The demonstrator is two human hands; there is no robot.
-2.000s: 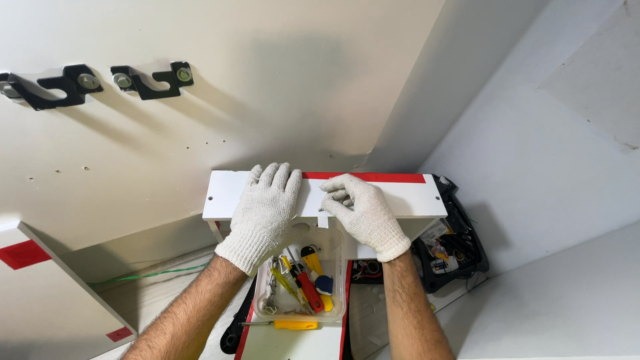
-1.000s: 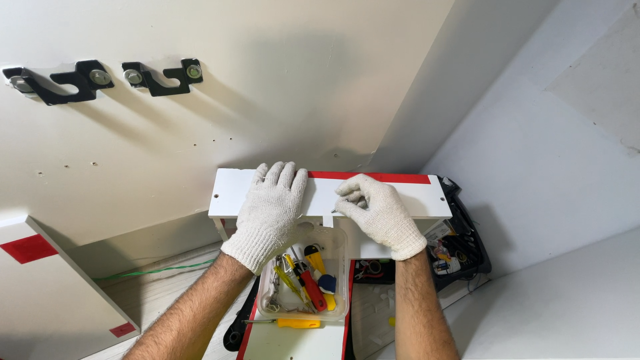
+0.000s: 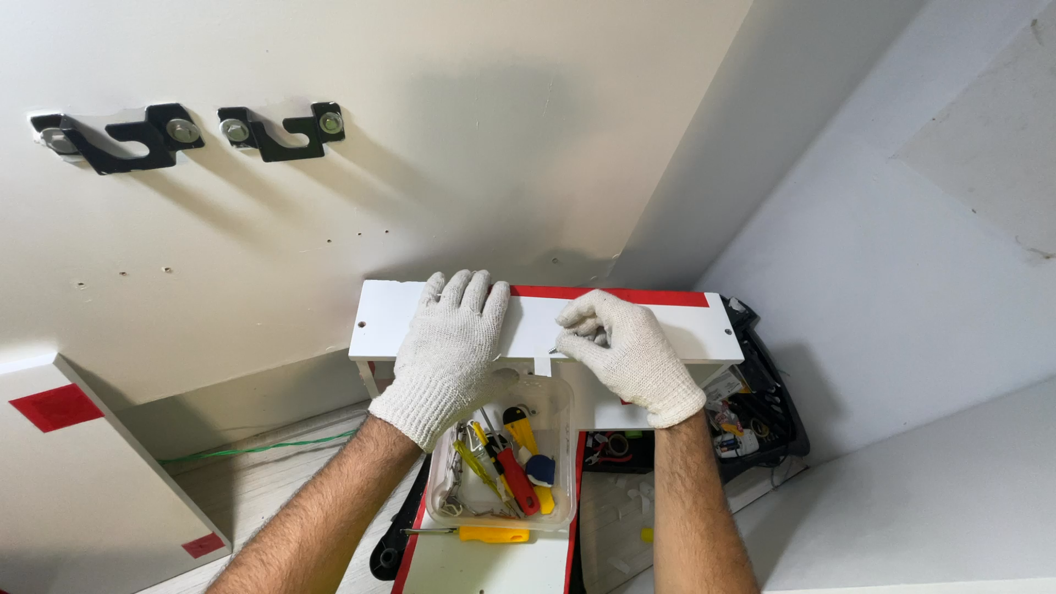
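My left hand (image 3: 454,355), in a white knitted glove, lies flat with its fingers over the top of a white panel box (image 3: 528,334) edged in red. My gloved right hand (image 3: 627,351) pinches a small pointed metal piece (image 3: 554,351), perhaps a screw or bit, at the panel's front edge. Just left of that tip, a small white tab (image 3: 542,366) sticks out from the edge. Below my hands, a clear plastic container (image 3: 564,495) holds a red-handled tool (image 3: 517,480), yellow tools and small metal hardware. A yellow-handled screwdriver (image 3: 493,535) lies in front of it.
Two black metal brackets (image 3: 293,140) are bolted to the wall panel at upper left. A white board (image 3: 91,487) with red patches leans at left. An open black tool case (image 3: 763,412) stands at right. A green cord (image 3: 256,445) runs along the floor behind my left arm.
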